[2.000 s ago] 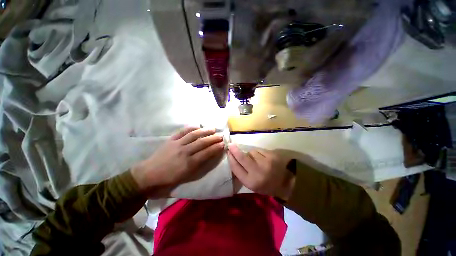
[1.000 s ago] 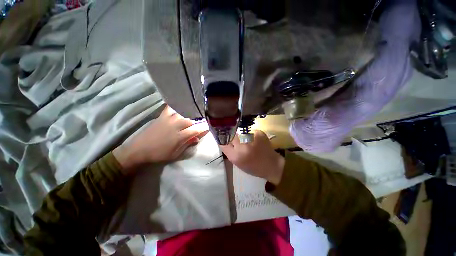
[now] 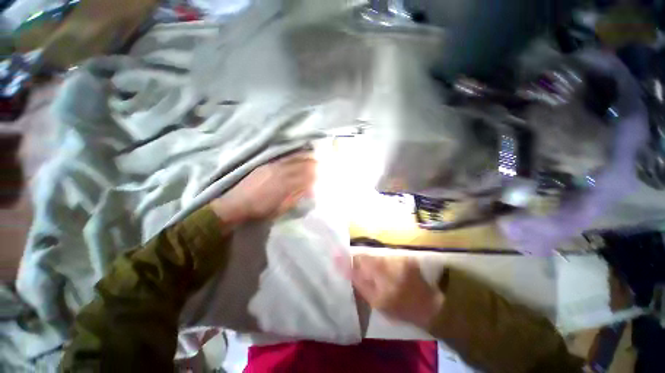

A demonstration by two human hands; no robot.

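Observation:
The pale cloth lies under and left of the machine head and hangs over the table's front edge. My left hand rests on it left of the needle area, with its fingertips lost in the lamp glare. My right hand is at the cloth's right edge, fingertips pinching that edge below the dark bed line. The sewing machine head is blurred. The needle and presser foot cannot be made out in the glare.
Heaped pale cloth fills the left side. A lilac bundle hangs at the right of the machine. A white piece lies on the right. A red lap cloth shows below the table edge.
The view has shifted and blurred, and the machine head now appears further right. My right hand has moved back from beside the presser foot to the cloth's edge nearer me.

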